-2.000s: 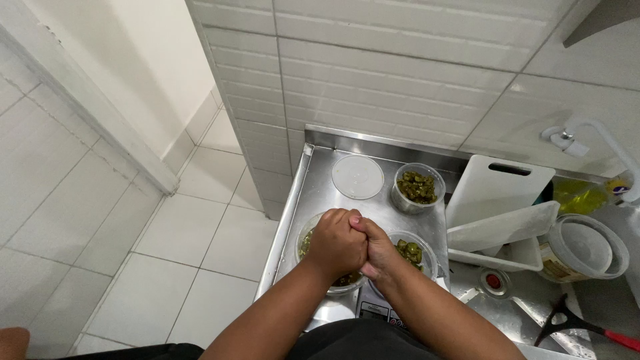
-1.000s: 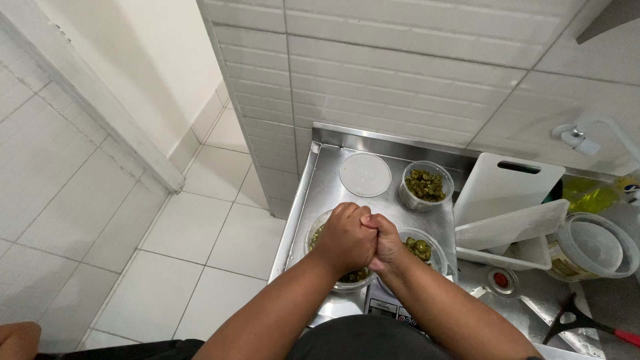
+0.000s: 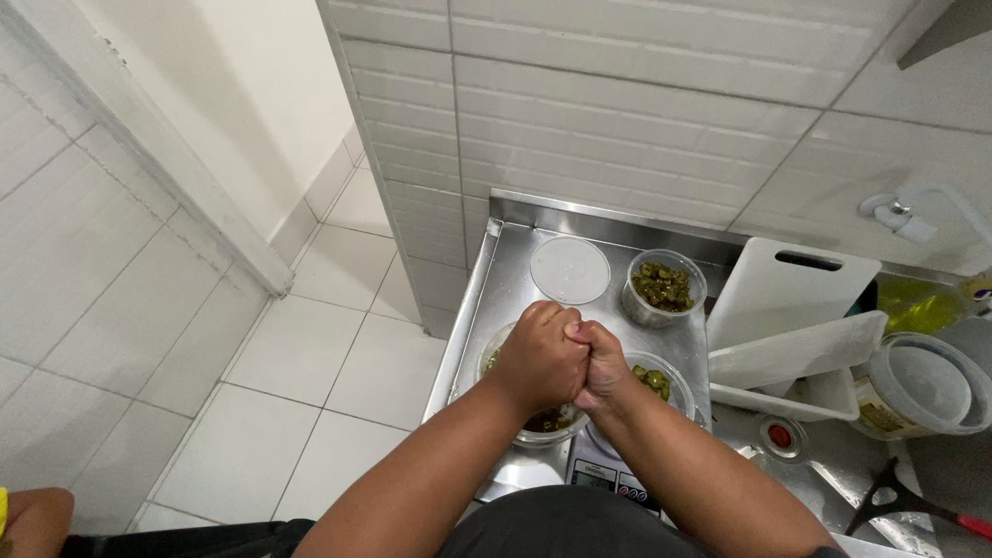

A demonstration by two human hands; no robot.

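My left hand (image 3: 545, 355) and my right hand (image 3: 603, 364) are clasped tightly together above a round clear plastic tub (image 3: 542, 439) of dark green chopped pieces. Whether something is squeezed between the palms is hidden. Just right of my hands, a second clear tub (image 3: 682, 387) with green slices stands on a digital kitchen scale (image 3: 593, 474), partly behind my right wrist. Farther back is a third tub (image 3: 659, 311), filled with dark green pieces. A round translucent lid (image 3: 571, 270) lies flat on the steel counter to its left.
To the right, a white cutting board (image 3: 783, 291) leans behind white plastic trays (image 3: 814, 407). Near them are an empty round bucket (image 3: 926, 387), a bottle of yellow-green liquid (image 3: 914, 306), a sink drain (image 3: 781, 436) and a black-and-red tool (image 3: 899, 500). Another person's arm (image 3: 39, 519) shows at lower left.
My hands stay clasped over the tub, with a small change in their angle. The tubs, lid and scale have not plainly moved.
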